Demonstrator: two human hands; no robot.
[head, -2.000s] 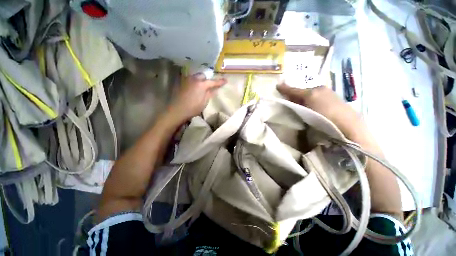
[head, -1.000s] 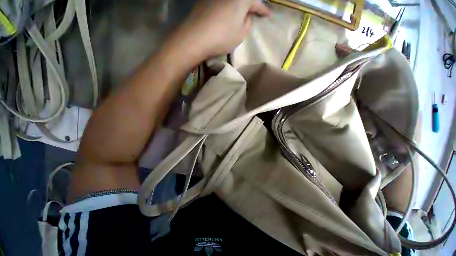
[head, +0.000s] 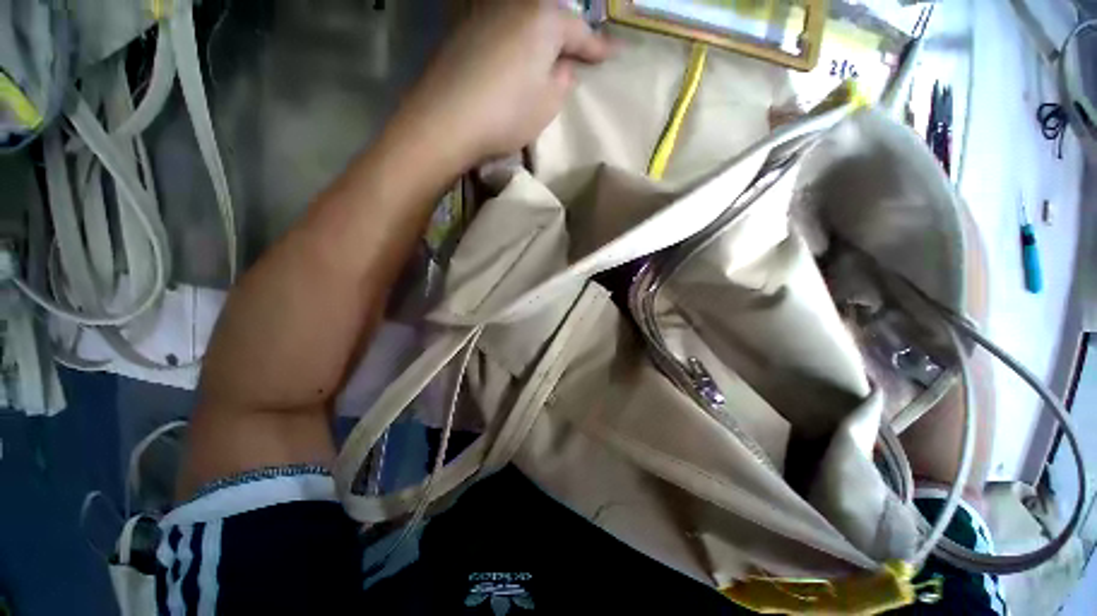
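The beige bag body (head: pixel 674 445) fills the lap, its opening and dark zipper (head: pixel 704 379) facing up. Its upper panel lies under the yellow-brass clamp frame (head: pixel 722 30), with a yellow binding tape (head: pixel 679 114) running down from the clamp. My left hand (head: pixel 517 78) is at the panel's left edge, fingers bent and fingertips beside the clamp's left end; whether it grips the cloth cannot be told. My right hand is hidden behind the raised bag side; only part of that arm shows. A small reddish-brown patch by the bag's top corner is unclear.
Beige straps (head: pixel 126 181) of other bags hang at the left. On the right of the white table (head: pixel 1004 132) lie a blue-handled tool (head: pixel 1031 256), slim dark tools (head: pixel 938 120) and a black loop (head: pixel 1053 118). A bag handle (head: pixel 1023 560) arches over the right side.
The view has shifted down and closer to the bag. The bag's right side has risen and now covers my right hand. Since one second ago, a yellow-edged lower corner has come into view.
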